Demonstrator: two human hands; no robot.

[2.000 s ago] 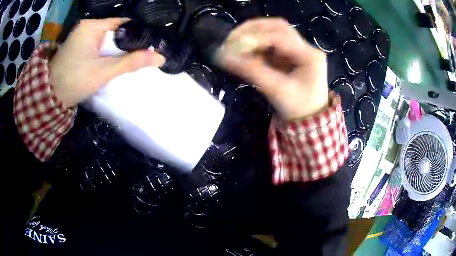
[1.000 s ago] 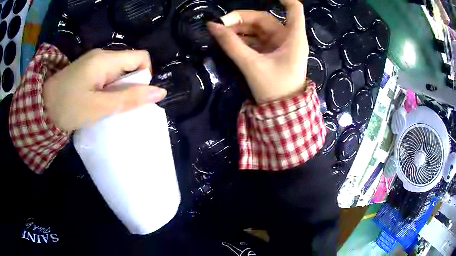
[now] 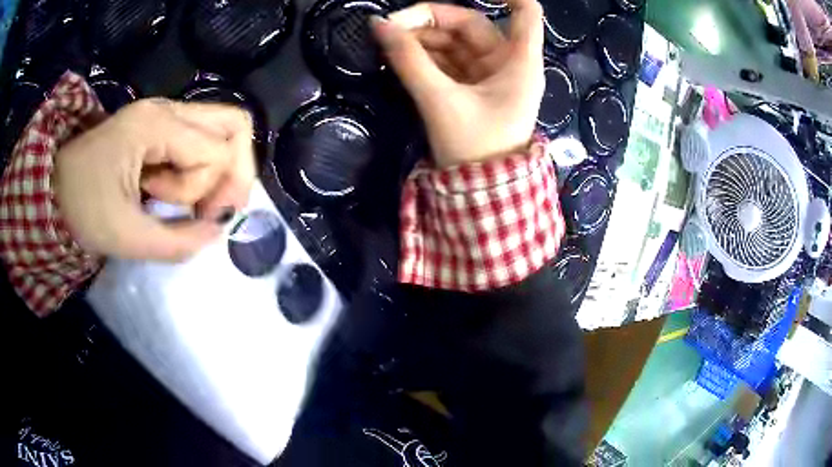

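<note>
My left hand (image 3: 160,178) grips the upper end of a white label sheet (image 3: 205,351), which hangs down over the near side of the tray and is slightly blurred. Two round black labels (image 3: 257,243) show on the sheet beside my fingers. My right hand (image 3: 465,77) is over a round black part (image 3: 345,38); thumb and forefinger are pinched together at its right edge, and I see no label between them. The round black parts sit in rows in a glossy black blister tray (image 3: 274,82).
A white fan (image 3: 753,205) stands at the right. A printed green, white and pink surface (image 3: 639,182) lies along the tray's right edge. A green surface (image 3: 702,27) is at the upper right. Blue baskets (image 3: 743,333) and a brown carton side (image 3: 625,365) are lower right.
The label sheet has swung and turned, and two black labels now show on it. My left fingers have curled in. The right hand has shifted slightly left, and the view has shifted.
</note>
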